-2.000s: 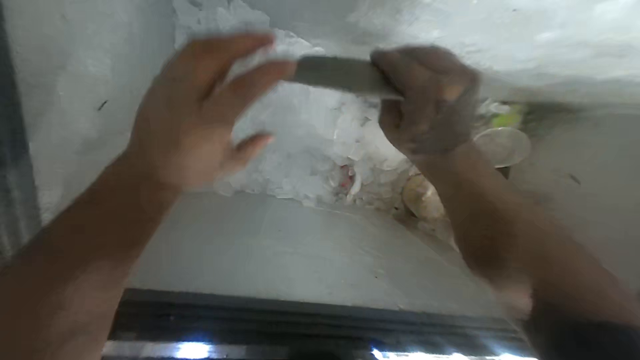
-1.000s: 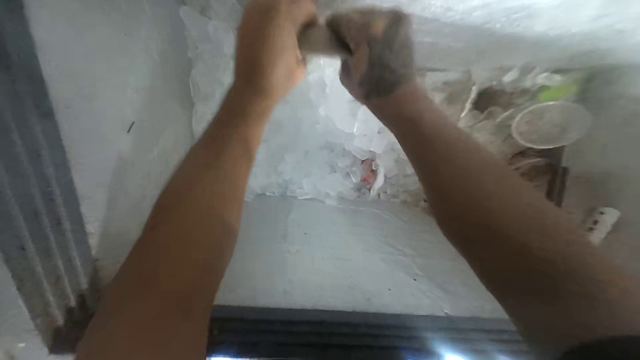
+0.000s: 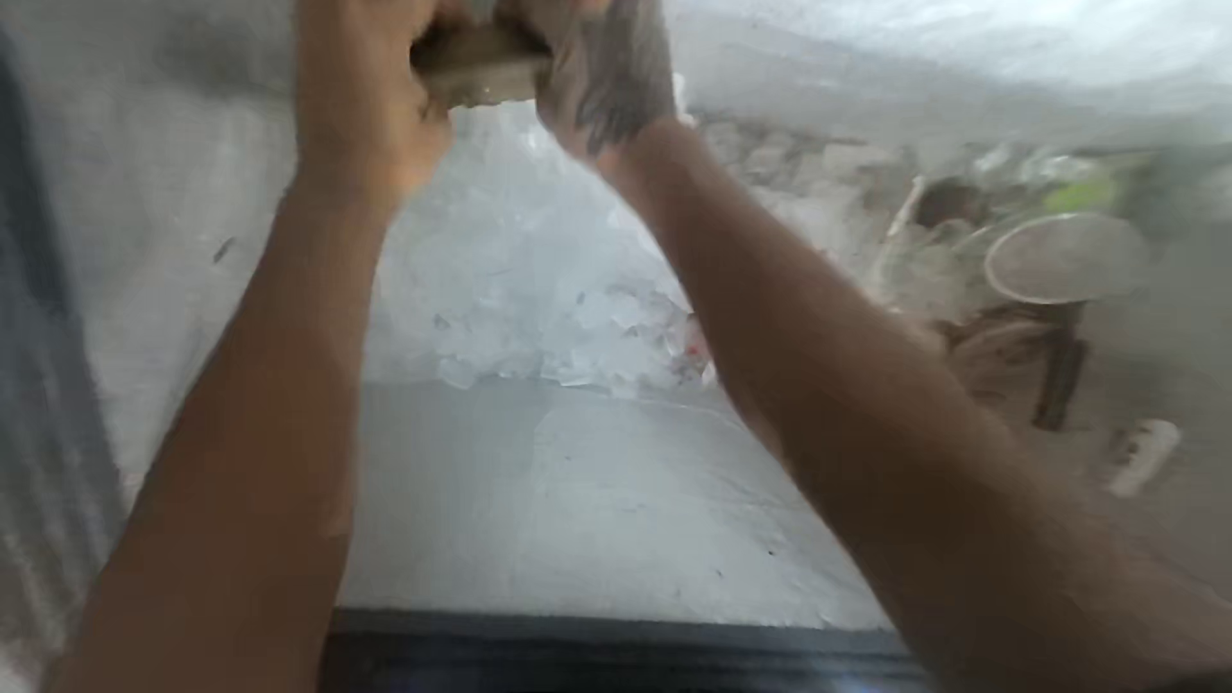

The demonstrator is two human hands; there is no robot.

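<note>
My left hand [image 3: 371, 106] and my right hand [image 3: 606, 77] grip a brownish, flat-edged block [image 3: 486, 72] between them at the top of the view; its upper part is out of frame and its kind cannot be told. Dark dirt or wet residue marks the back of my right hand. Below the block lies a heap of crushed ice [image 3: 529, 269] on the floor of a whitish chest or bin. A small reddish piece [image 3: 695, 346] shows at the ice's right edge, partly behind my right forearm.
To the right lie a round clear lid or shallow bowl [image 3: 1064, 258], a green item [image 3: 1083, 195], a dark bar-like piece [image 3: 1059, 371] and a small white object [image 3: 1145, 457]. The chest's near wall [image 3: 597, 500] ends in a dark ridged rim [image 3: 616, 664]; another ridged edge [image 3: 43, 385] runs along the left.
Two seconds ago my left hand was spread apart near the block's left end, with my right hand on the other end. Now both hands hold it, higher in the view.
</note>
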